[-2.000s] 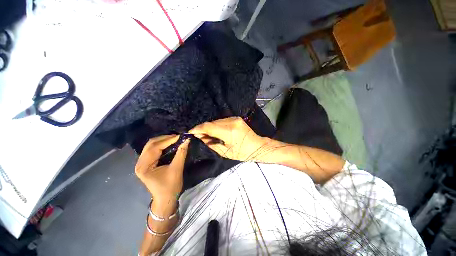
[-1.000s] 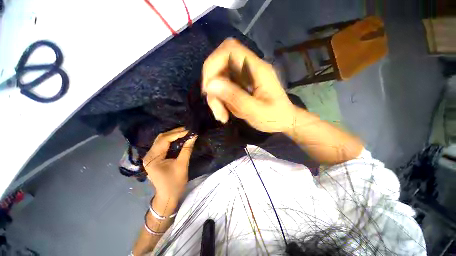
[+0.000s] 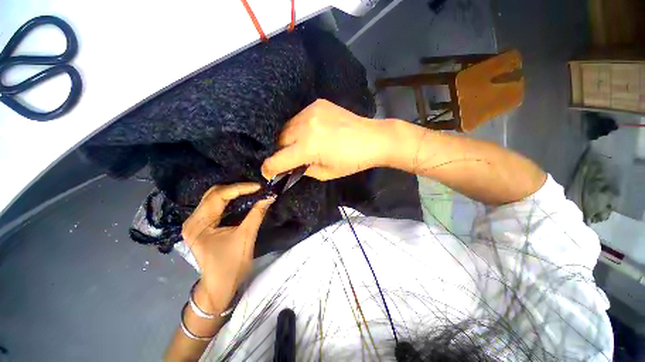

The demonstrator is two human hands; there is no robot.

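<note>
A black nubby garment (image 3: 212, 106) lies bunched from the table edge down onto my lap. My left hand (image 3: 221, 244) pinches a dark trim with glinting beads (image 3: 244, 206) between thumb and forefinger. My right hand (image 3: 329, 145) is just above and right of it, its fingertips pinched close to the trim. A tiny bright glint, likely the needle (image 3: 271, 182), shows at those fingertips; its thread cannot be made out. A dark, grey-edged shape under the right fingers is unclear.
Black scissors (image 3: 42, 67) lie on the white table (image 3: 120, 63), cut off at the left. Two orange-red cords (image 3: 255, 21) run to the garment. A black curly trim length (image 3: 152, 226) hangs left over clear plastic. A wooden stool (image 3: 488, 88) stands right.
My right hand rose, blurred, away from the work, then came back down to the trim. My left hand kept its pinch. The view shifted, and the scissors moved towards the upper left corner.
</note>
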